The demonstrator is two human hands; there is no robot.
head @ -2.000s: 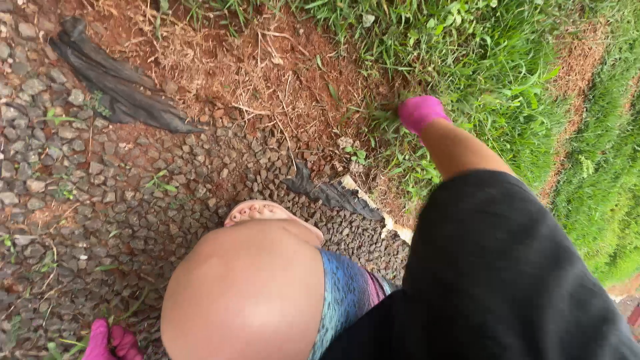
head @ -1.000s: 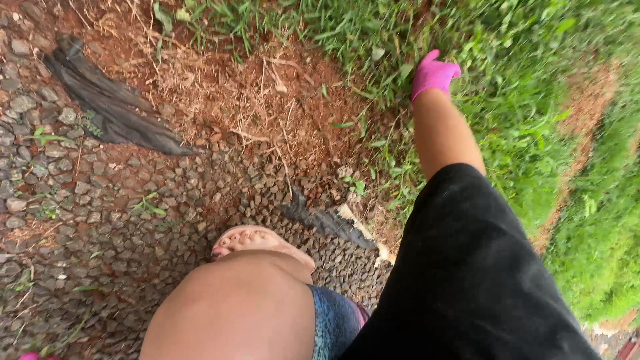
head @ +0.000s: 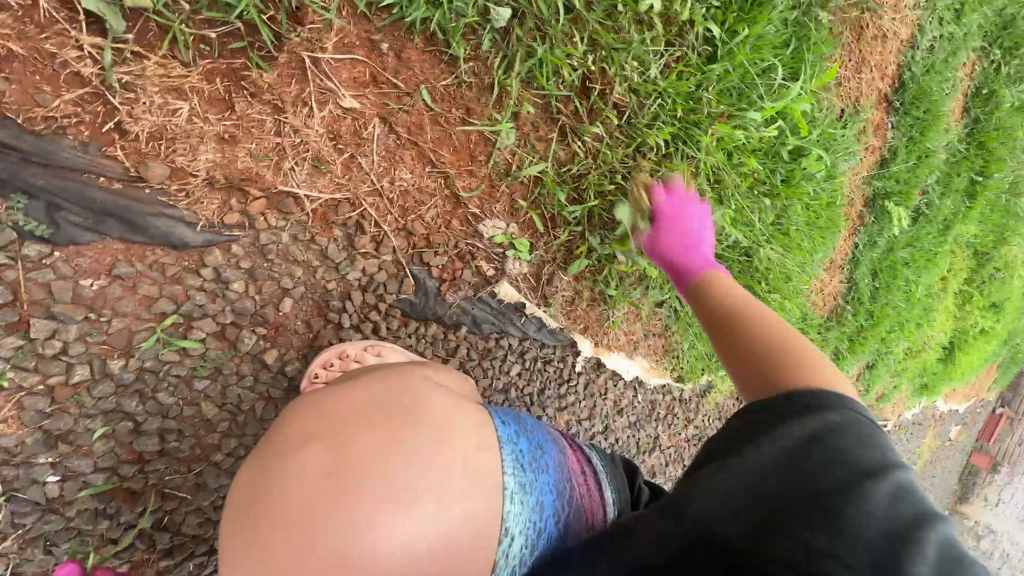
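My right hand [head: 680, 232], in a pink glove, is blurred over the green grass [head: 768, 152] on the right. Its fingers are closed around a small tuft of weeds [head: 636, 204] with leaves and brownish strands. Only the pink fingertips of my left hand [head: 70, 568] show at the bottom left edge, above the gravel. Green grass blades [head: 132, 536] rise beside those fingertips; whether the hand grips them is hidden.
My bent knee [head: 360, 480] and sandalled foot [head: 360, 360] are over gravel [head: 160, 384]. Torn black sheeting [head: 88, 192] lies at left, another piece [head: 488, 314] near the foot. Red soil with dry straw [head: 320, 120] borders the grass. Red bricks [head: 992, 428] lie far right.
My right hand had its fingers spread over the grass a second ago; now it is closed on a tuft of weeds. The left hand has stayed at the bottom left edge.
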